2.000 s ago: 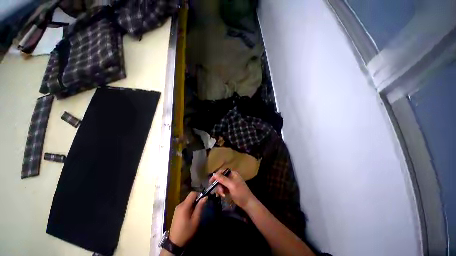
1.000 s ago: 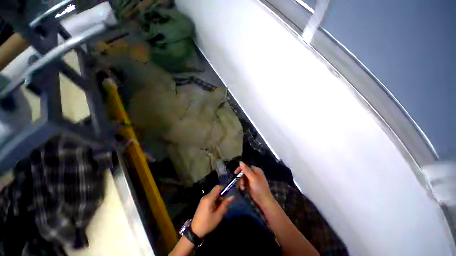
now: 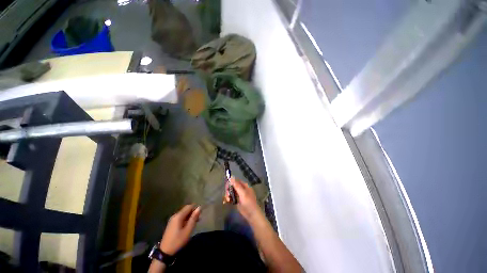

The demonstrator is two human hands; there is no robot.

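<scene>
My right hand (image 3: pixel 243 198) is shut on a black marker (image 3: pixel 229 181), held roughly upright at the lower middle of the view. My left hand (image 3: pixel 181 226), with a watch at the wrist, is to its left, apart from the marker, fingers curled; whether something thin is in it cannot be told. Beyond the hands a tan sack (image 3: pixel 187 170) lies on the floor, blurred. A green sack (image 3: pixel 233 114) stands against the wall, its mouth open.
A white wall (image 3: pixel 309 160) runs along the right. On the left are the cutting table (image 3: pixel 107 61), a white roll (image 3: pixel 123 89), a metal rack (image 3: pixel 32 186) and a yellow bar (image 3: pixel 130 208). Farther off are a tan sack (image 3: pixel 227 53), brown paper (image 3: pixel 194 102) and a blue bin (image 3: pixel 99 43).
The view has moved forward along the aisle, from the plaid fabric to the sacks. My left hand has come off the marker; my right hand keeps it, now turned more upright.
</scene>
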